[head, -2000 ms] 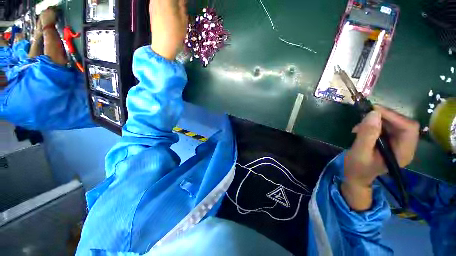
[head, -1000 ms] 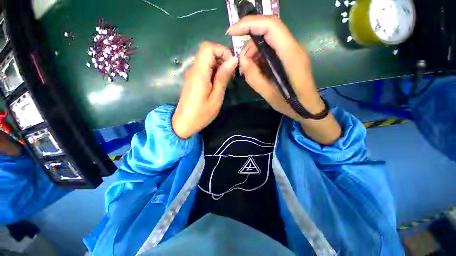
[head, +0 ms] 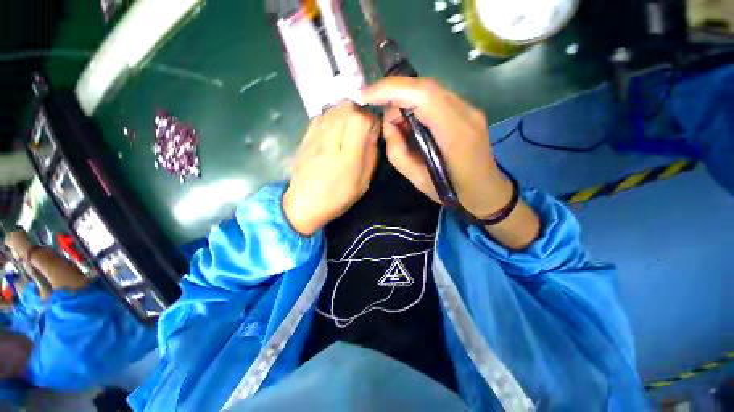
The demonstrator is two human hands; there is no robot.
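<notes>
My left hand [head: 334,165] and my right hand [head: 447,145] meet fingertip to fingertip at the near end of the phone housing. Whatever the fingertips may pinch is hidden. The soldering iron [head: 426,153] is tucked in my right hand, its black handle crossing the palm and its metal end pointing up and away. The phone housing [head: 310,56], with a pink rim and white inner area, lies on the green mat, partly cut off by the top edge. The pile of small maroon and white components [head: 175,146] lies on the mat to the left.
A long black tray with phones [head: 113,225] stands at the left. A white rail [head: 137,48] is behind it. A yellow-green tub [head: 515,24] and white bits are at the upper right. Another person's arm in a blue sleeve [head: 88,330] is at the far left.
Over two seconds my left hand has come from the left to meet my right hand, and the iron has left the housing. Since one second ago the view has shifted, showing more of the housing.
</notes>
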